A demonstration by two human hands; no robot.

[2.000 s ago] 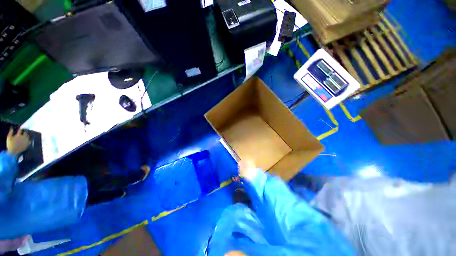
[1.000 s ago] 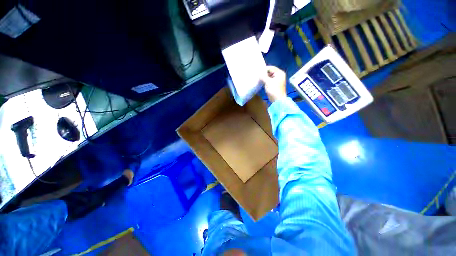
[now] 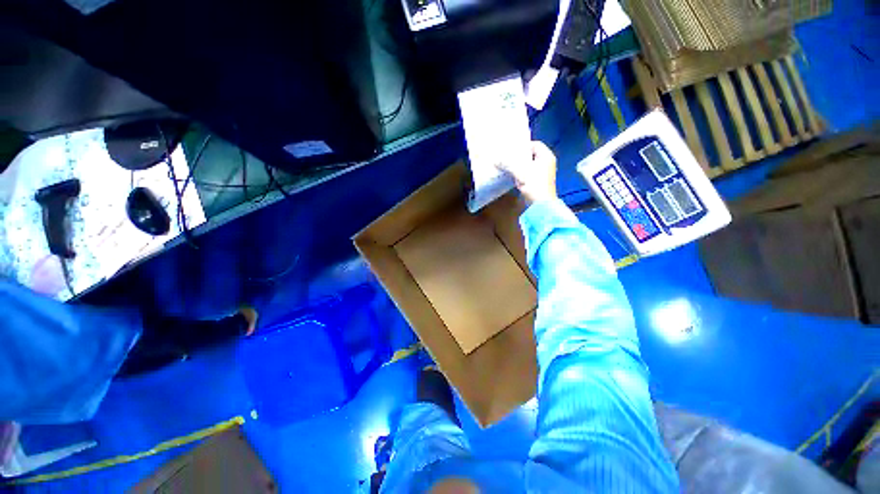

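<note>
A long white printed paper strip point(image 3: 496, 130) hangs from a black printer-like machine point(image 3: 480, 48) at the bench edge. My right hand point(image 3: 536, 175), bare in a light blue sleeve, pinches the strip's right edge near its lower end. The strip's lower end is folded or doubled, over the back rim of an open brown carton point(image 3: 468, 280). The carton is plain inside, and its bottom shows no parts. My sleeve hides part of its right side. My left hand is not seen; a small skin-toned blur at the bottom edge cannot be made out.
A white counting scale point(image 3: 656, 183) is right of my hand. Beyond are flat cardboard sheets point(image 3: 709, 39) on a wooden pallet point(image 3: 738, 116). A blue stool point(image 3: 299, 371) is left of the carton. A person's blue sleeve point(image 3: 58, 352) is at left, grey clothing point(image 3: 743, 458) at lower right.
My right hand has moved from the carton's near rim up to the paper strip and holds its edge. The view has turned; in the last second the hand has stayed at the strip.
</note>
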